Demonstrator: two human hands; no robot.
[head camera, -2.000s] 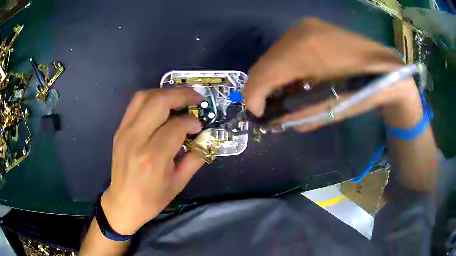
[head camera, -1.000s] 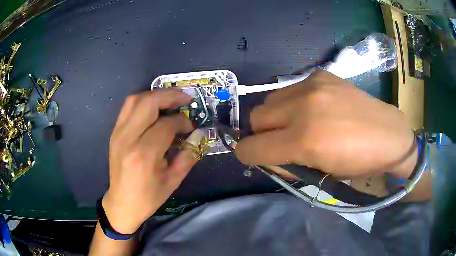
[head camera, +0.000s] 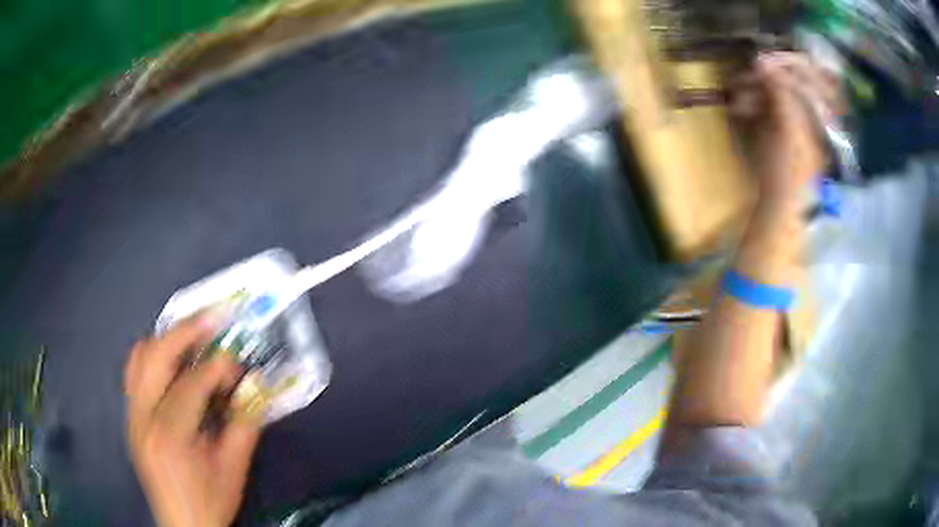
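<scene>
The open white socket housing (head camera: 309, 355) lies tilted on the dark mat at lower left, blurred. A blue round part (head camera: 262, 305) shows inside, with gold brass pieces near its lower side. My left hand (head camera: 190, 412) has its fingers over the left part of the housing and grips it; the fingertips are partly hidden inside. A white power cord (head camera: 355, 253) runs from the housing to a crinkled clear bag (head camera: 494, 165). My right hand (head camera: 785, 98) is far off at upper right, small and blurred; I cannot tell what it holds.
A brass-strip pile (head camera: 21, 453) is at the far left edge. A brown cardboard edge (head camera: 654, 154) stands beside the dark mat at right, with dark blurred equipment beyond it. Green surface shows at upper left, behind the worn bench edge. A yellow floor line (head camera: 618, 449) shows below the bench.
The view has turned right. My right hand has left the housing, where it held a dark tool with a pale tube, and is now at upper right. My left hand stays at the housing.
</scene>
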